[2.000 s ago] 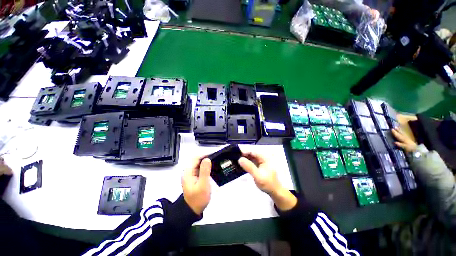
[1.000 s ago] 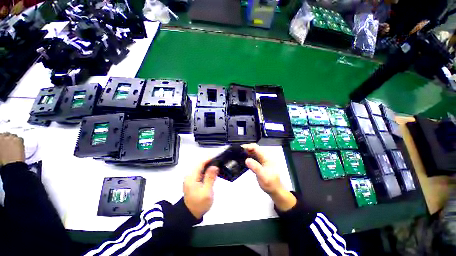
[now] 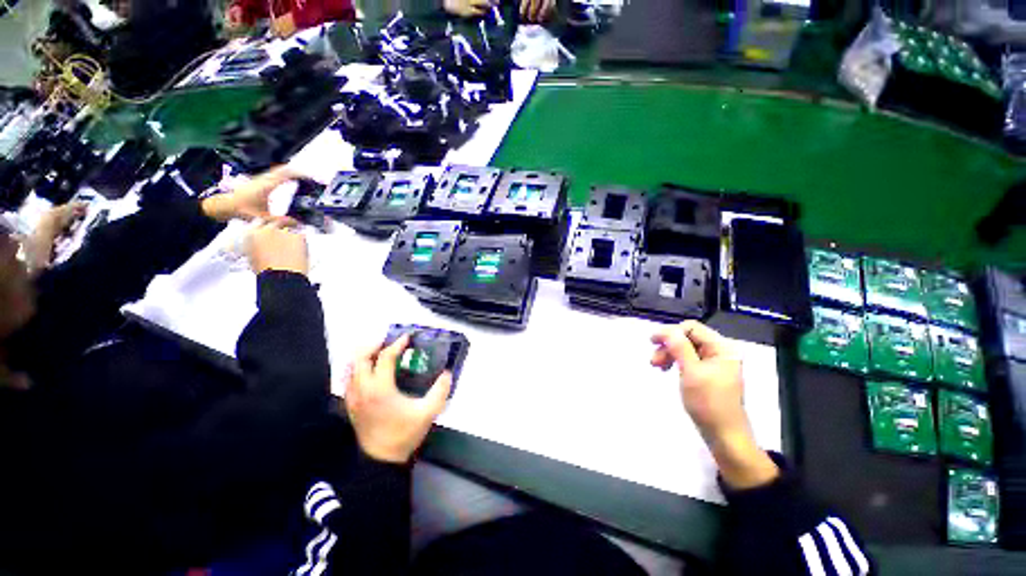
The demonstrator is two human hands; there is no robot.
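Note:
My left hand (image 3: 392,407) is at a black square housing with green showing through its window (image 3: 419,360), on the white sheet. Its fingers lie over the top and edge of the housing, hiding part of it. I cannot tell how many units lie under the hand. My right hand (image 3: 707,380) is raised over the white sheet, empty, with fingers loosely bent. Stacked housings with boards fitted (image 3: 492,264) stand beyond my left hand. Stacks of housings with dark or white windows (image 3: 605,254) stand beyond and between my hands.
A black tray (image 3: 765,264) stands right of the stacks. Green circuit boards (image 3: 900,414) lie on a dark mat (image 3: 838,478) at right. Another person's hands (image 3: 277,242) and dark sleeves are close at left. A tangled heap of black parts (image 3: 416,96) lies at the back.
The view has turned left. My hands have parted; the dark housing they held together is no longer between them. My left hand is now at the lone housing's place, and my right hand is empty.

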